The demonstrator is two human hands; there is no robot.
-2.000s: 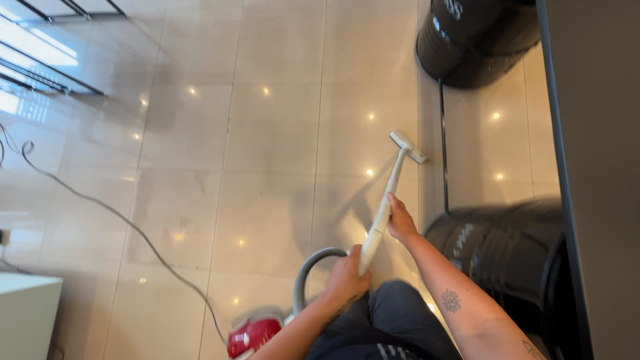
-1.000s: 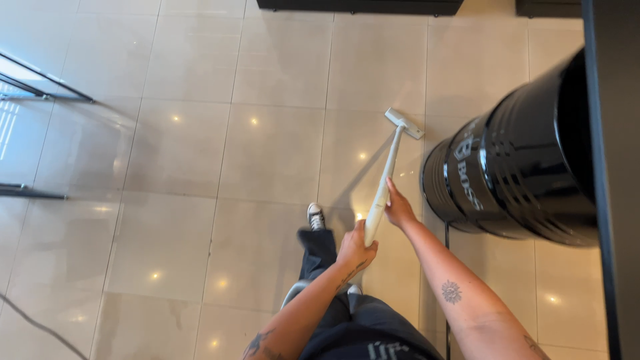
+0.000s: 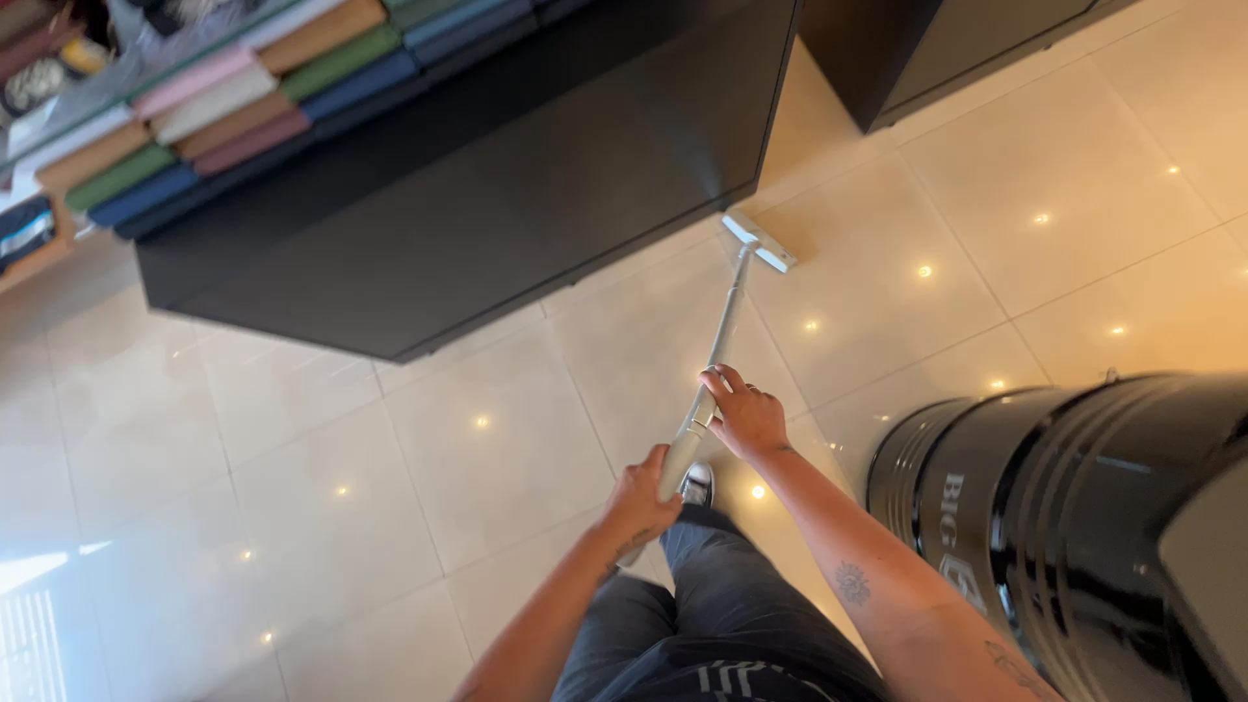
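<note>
A pale vacuum cleaner wand (image 3: 726,325) slants away from me over the tiles. Around its thick handle end my left hand (image 3: 641,495) is closed. Higher up the wand my right hand (image 3: 747,411) grips it, with the fingers over the top. The white floor nozzle (image 3: 760,243) lies flat on the floor at the near right corner of a dark display cabinet (image 3: 468,210). The hose and the vacuum's body are not visible.
Folded clothes (image 3: 214,102) in several colours lie in rows on the cabinet. Another dark cabinet (image 3: 936,58) stands at the top right. A black metal drum (image 3: 1033,487) bearing writing stands close on my right. My shoe (image 3: 697,484) is on the glossy tiled floor (image 3: 468,390).
The view has moved forward and turned strongly. The nozzle, on bare tiles beside a drum before, is now by the cabinet's corner. Both hands still hold the wand. The red vacuum body has left view.
</note>
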